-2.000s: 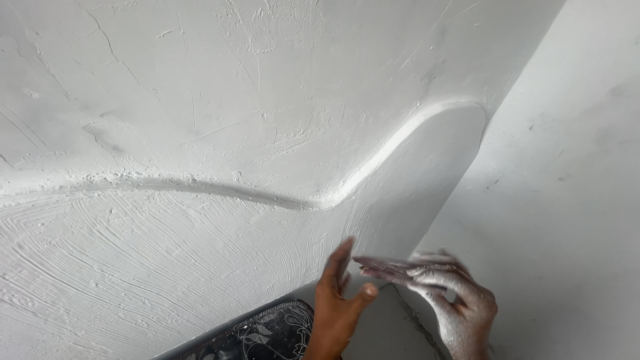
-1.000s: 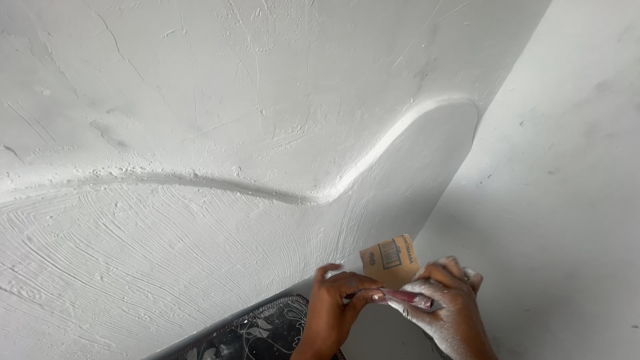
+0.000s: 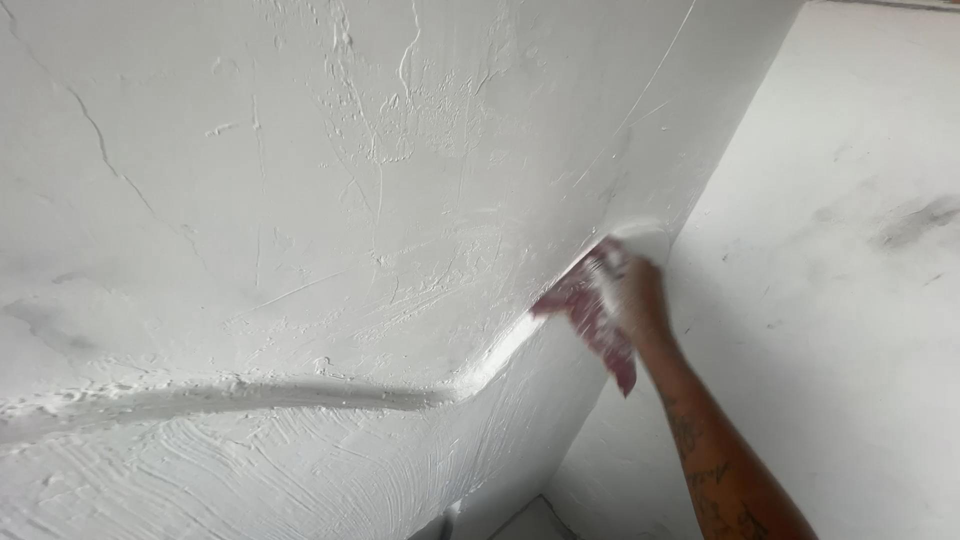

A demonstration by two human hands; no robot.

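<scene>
My right hand [image 3: 634, 292], blurred and dusted white, holds a torn, dark reddish sheet [image 3: 592, 307], probably sandpaper. The upper edge of the sheet lies against the raised, curved plaster ridge [image 3: 502, 352], near its upper right bend, while a torn flap hangs downward. From the left the ridge runs nearly level, then climbs to the right toward the wall corner. Rough white plaster [image 3: 300, 187] with cracks and scratches covers the wall above it; combed curved marks show below. My left hand is out of view.
A smoother white wall [image 3: 810, 300] with grey smudges meets the plastered wall at the corner on the right. At the bottom edge, part of a dark object [image 3: 435, 527] shows beside a grey surface with a dark line.
My right hand has moved up to the ridge with the reddish sheet. My left hand, beside it one second ago, has left the view. The brown printed piece near the hands is no longer visible.
</scene>
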